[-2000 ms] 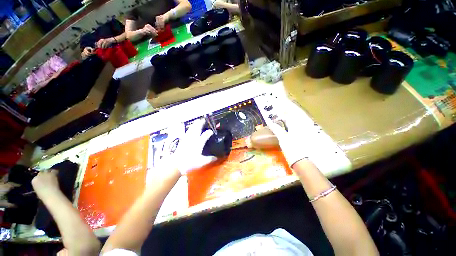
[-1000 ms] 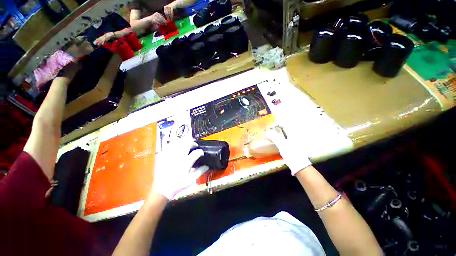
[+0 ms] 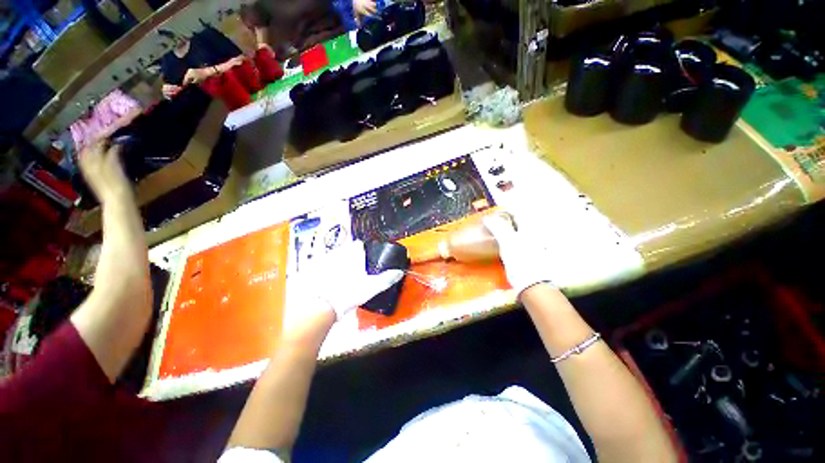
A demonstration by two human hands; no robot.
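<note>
My left hand (image 3: pixel 348 285), in a white glove, holds a black housing (image 3: pixel 385 264) over the printed orange and black mat (image 3: pixel 434 303). The housing is tilted, and thin pale wires stick out from it to the right. My right hand (image 3: pixel 520 246), in a white glove, holds a tan glue squeeze bottle (image 3: pixel 472 242). Its narrow tip points left at the housing. I cannot tell whether the tip touches it.
Upright black housings (image 3: pixel 640 83) stand on brown board (image 3: pixel 624 163) at right. A carton tray (image 3: pixel 380 136) of black housings lies beyond the mat. A red parts bin (image 3: pixel 651 380) is below right. A neighbour's arm (image 3: pixel 122 262) reaches at left. A metal post (image 3: pixel 534 50) stands behind.
The housing in my left hand has turned and tilted, with its wires now pointing right instead of down. The bottle has moved slightly up. The neighbour's arm at left has shifted.
</note>
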